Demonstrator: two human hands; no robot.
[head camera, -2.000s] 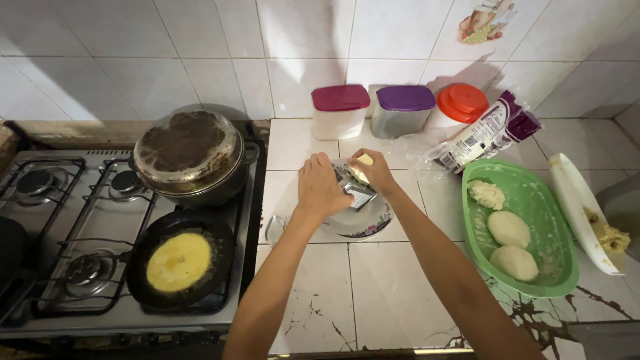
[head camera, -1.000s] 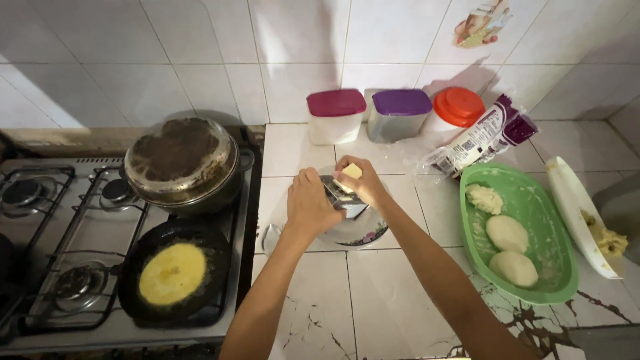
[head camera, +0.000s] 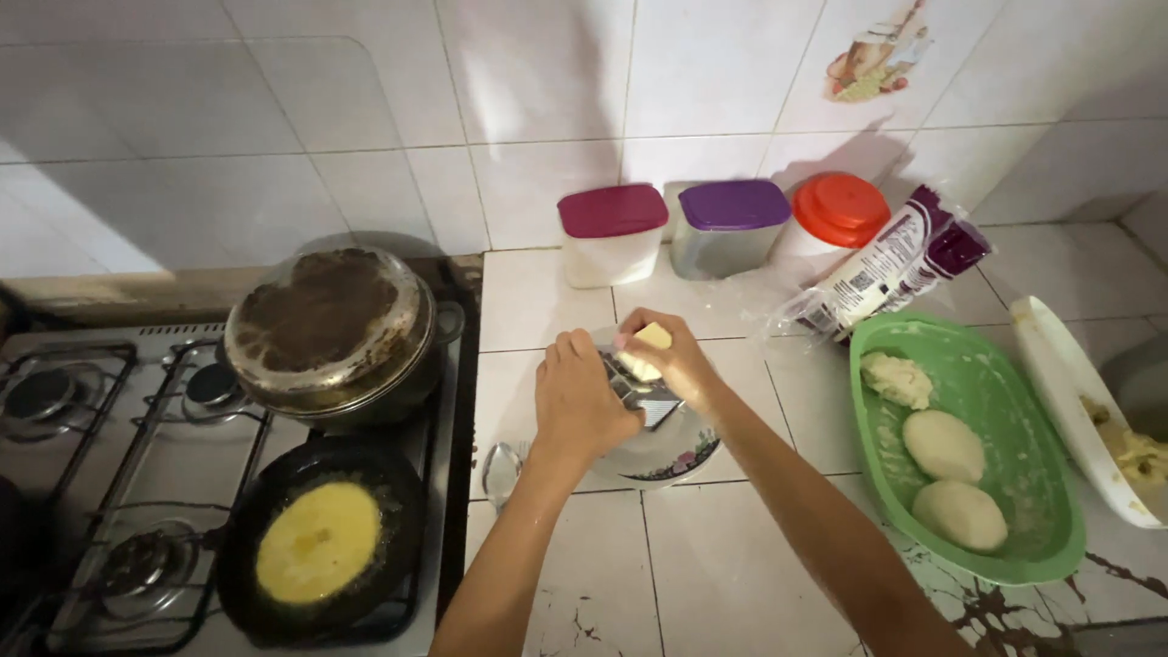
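Observation:
My left hand (head camera: 584, 397) is closed around a metal grater (head camera: 652, 401) that leans over a plate with a flowered rim (head camera: 680, 465). A pale yellow block, apparently cheese (head camera: 646, 351), is held against the grater's upper face by my right hand (head camera: 671, 356). What lies in the plate under the grater is mostly hidden. Left of the plate rests a metal spoon (head camera: 500, 473), partly behind my left wrist. A black frying pan (head camera: 319, 538) on the stove holds a round, flat yellow piece of food (head camera: 319, 543).
A lidded pot (head camera: 328, 338) stands behind the pan on the gas stove (head camera: 82, 456). Lidded containers (head camera: 611, 237) and a plastic package (head camera: 876, 269) line the wall. At right, a green basin (head camera: 1031, 456) holds dough pieces (head camera: 944, 445), beside a white dish (head camera: 1068, 420).
My right hand, with the pale block, has moved slightly against the grater. My left hand keeps its hold on the grater.

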